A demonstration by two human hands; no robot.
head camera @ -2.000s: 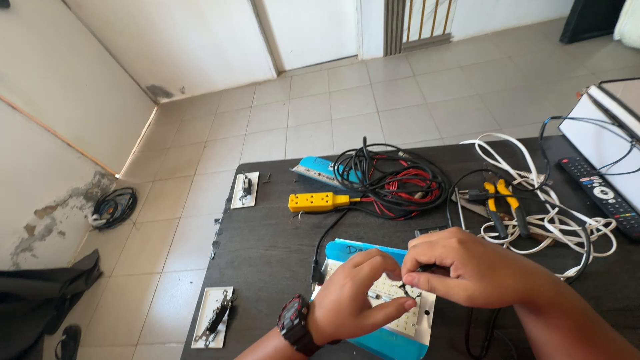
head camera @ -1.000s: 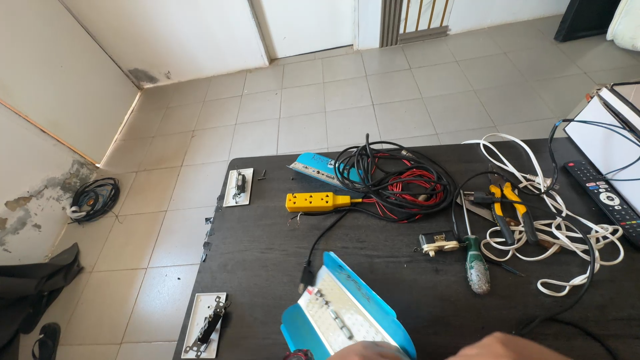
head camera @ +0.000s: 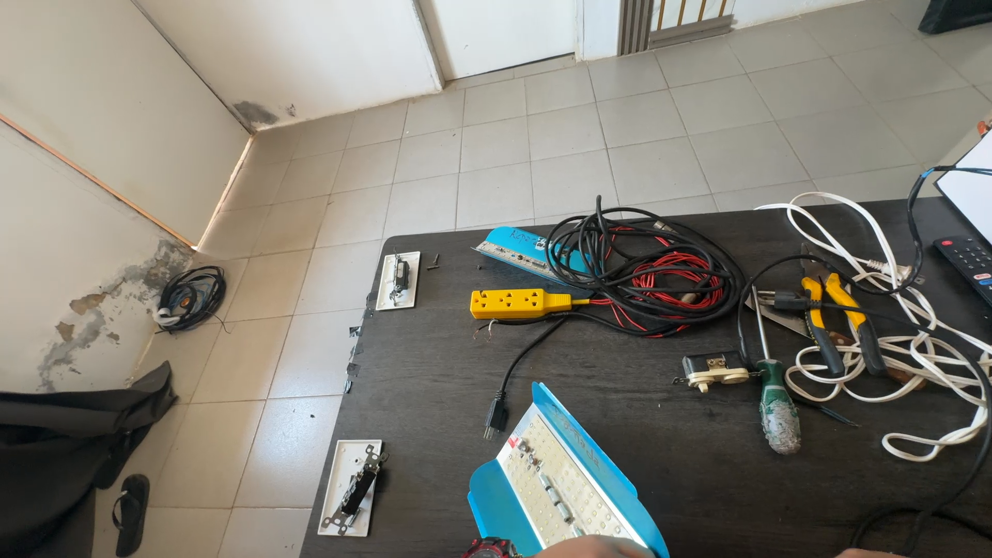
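At the bottom edge, my left hand (head camera: 597, 547), mostly cut off by the frame, is at the lower end of a blue case (head camera: 508, 504) with a white pegged board (head camera: 554, 484) that carries small cylindrical parts; its fingers are hidden. Only a sliver of my right hand (head camera: 856, 553) shows at the bottom right. A black plug (head camera: 497, 413) lies beside the case. Further right are a small black and cream electrical device (head camera: 714, 370) and a screwdriver with a worn green handle (head camera: 779, 411).
On the dark table (head camera: 434, 403) are a yellow power strip (head camera: 515, 304), coiled black and red cables (head camera: 659, 279), yellow-handled pliers (head camera: 821, 322), a white cord (head camera: 833, 391), a remote control (head camera: 969, 267) and two white wall plates with fittings (head camera: 408, 294), at the left edge.
Both hands, over the case at first, have moved down mostly out of view. The case has turned and tilted. The small electrical device and the screwdriver now show where the right hand and arm were.
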